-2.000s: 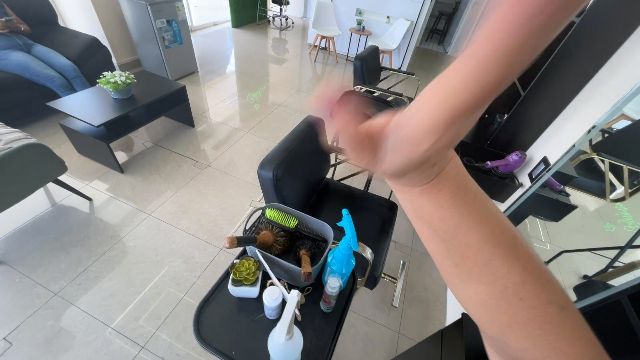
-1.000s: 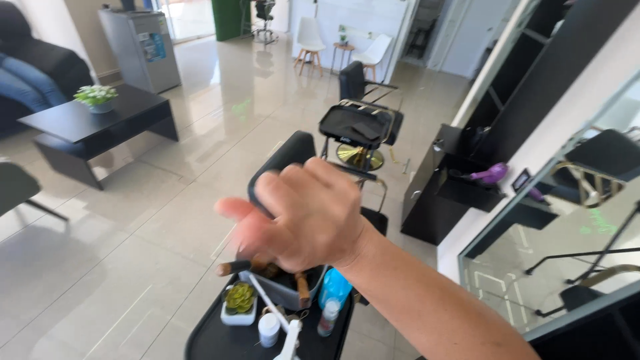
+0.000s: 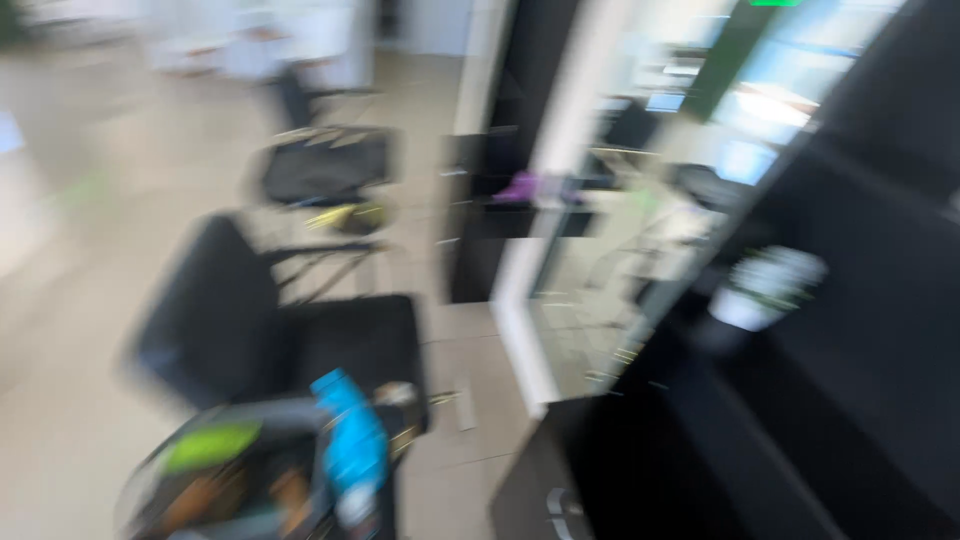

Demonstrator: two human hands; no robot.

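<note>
Neither of my hands shows in the blurred head view now. At the bottom left, a grey bin (image 3: 277,412) holds a green hairbrush (image 3: 210,444) and brushes with brown wooden handles (image 3: 291,495). Against the bin's right side stands a blue spray bottle (image 3: 351,435), with a small bottle (image 3: 358,510) at its lower end. Behind them is a black salon chair (image 3: 217,322), its backrest to the left and its seat to the right.
A black cabinet (image 3: 532,480) fills the lower right, with a white-potted plant (image 3: 765,289) above it. Further back are a purple hair dryer (image 3: 517,187) on a black wall unit, a tall mirror (image 3: 637,210) and a black tray (image 3: 326,165).
The view has swung to the right. A bare hand and forearm that were over the chair and bin in the earlier frames are out of view.
</note>
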